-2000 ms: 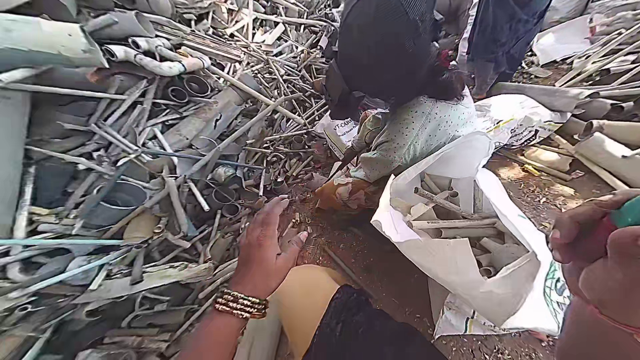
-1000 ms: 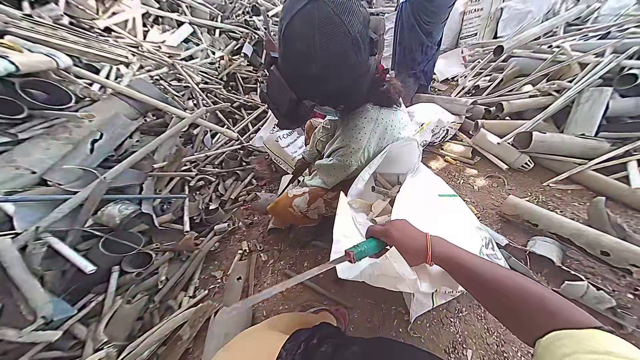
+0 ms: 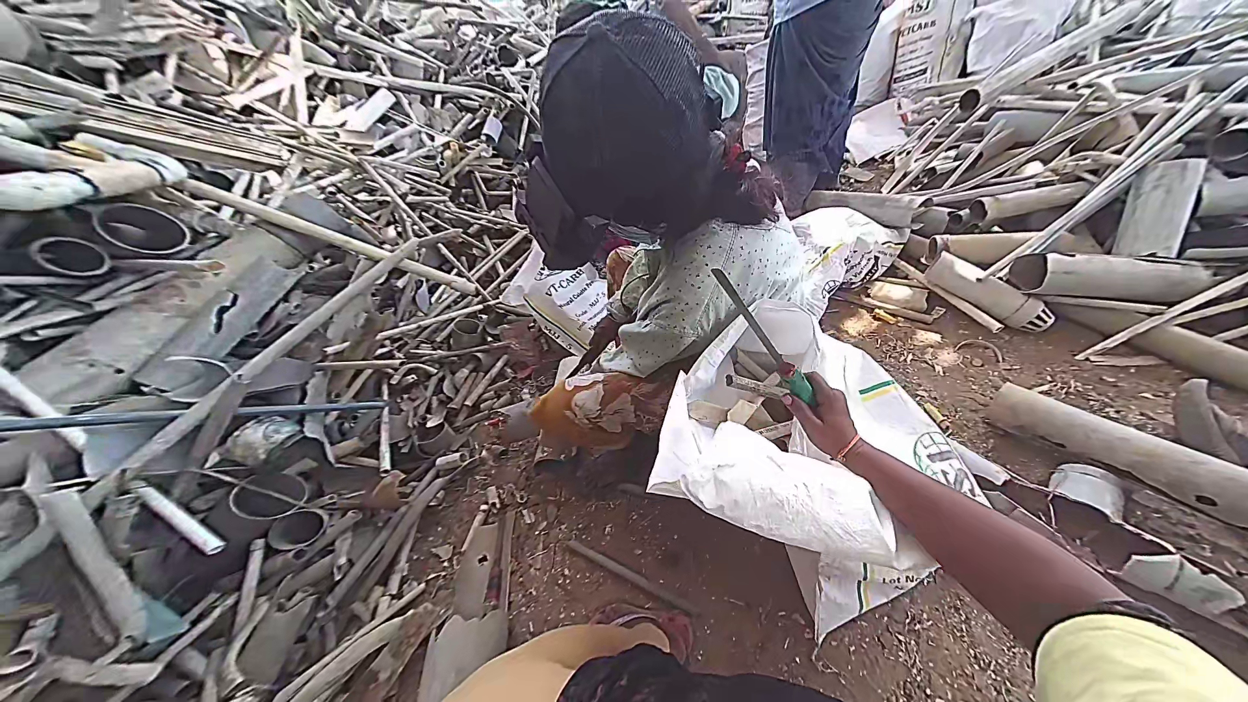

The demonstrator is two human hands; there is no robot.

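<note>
My right hand (image 3: 825,417) grips the green handle of a long-bladed tool (image 3: 755,325), its dark blade pointing up and to the left; whether it is a saw or a knife I cannot tell. The hand is over the mouth of a white woven sack (image 3: 780,487), and its fingers are by a short pipe piece (image 3: 758,386) at the opening. Cut plastic pipe pieces (image 3: 749,416) lie inside the sack. My left hand is out of view.
A co-worker in a dark cap (image 3: 624,117) crouches just beyond the sack, and another person in dark trousers (image 3: 817,88) stands behind. Heaps of scrap pipes (image 3: 322,341) cover the left; more large pipes (image 3: 1121,453) lie at right. A thin pipe (image 3: 629,575) rests on the soil near my foot.
My left hand has left the view. My right hand, with the tool, has moved over the sack's mouth, and the blade has swung from pointing down-left to up-left. The view has shifted.
</note>
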